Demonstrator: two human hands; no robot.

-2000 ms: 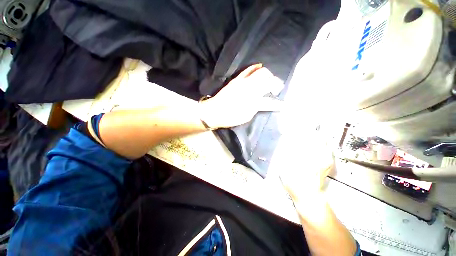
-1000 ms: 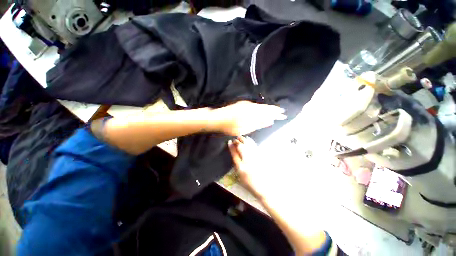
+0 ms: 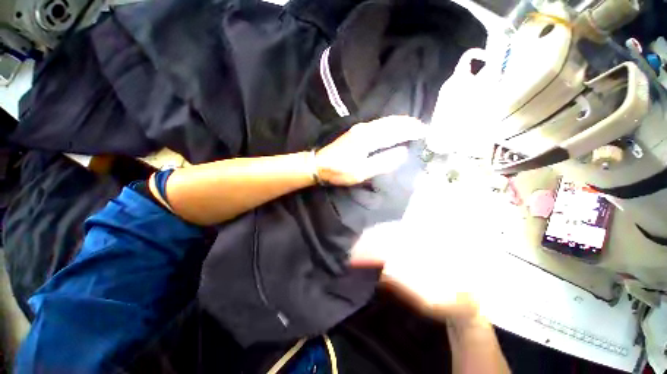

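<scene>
A large black garment panel [image 3: 292, 270] covers the table and hangs over its front edge toward my lap. It has a double white stripe [image 3: 333, 82] near the top and a thin straight line ending in a small pale mark at lower left. My left hand [image 3: 369, 152] lies flat on the cloth beside the needle area, fingers toward the machine. My right hand [image 3: 409, 263] is blurred and washed out by glare at the cloth's right part; its grip cannot be made out. The sewing machine [image 3: 541, 88] stands at right; its needle and foot are lost in glare.
A phone with a lit screen [image 3: 578, 221] lies by the machine. A ruler scale [image 3: 585, 334] runs along the table's front right. Another machine part with a round wheel [image 3: 58, 13] is at upper left. A thread spool [image 3: 632, 45] shows at upper right.
The garment has been spread further toward my lap and the left, and its striped part has shifted left. My right hand has moved down and right, away from my left hand.
</scene>
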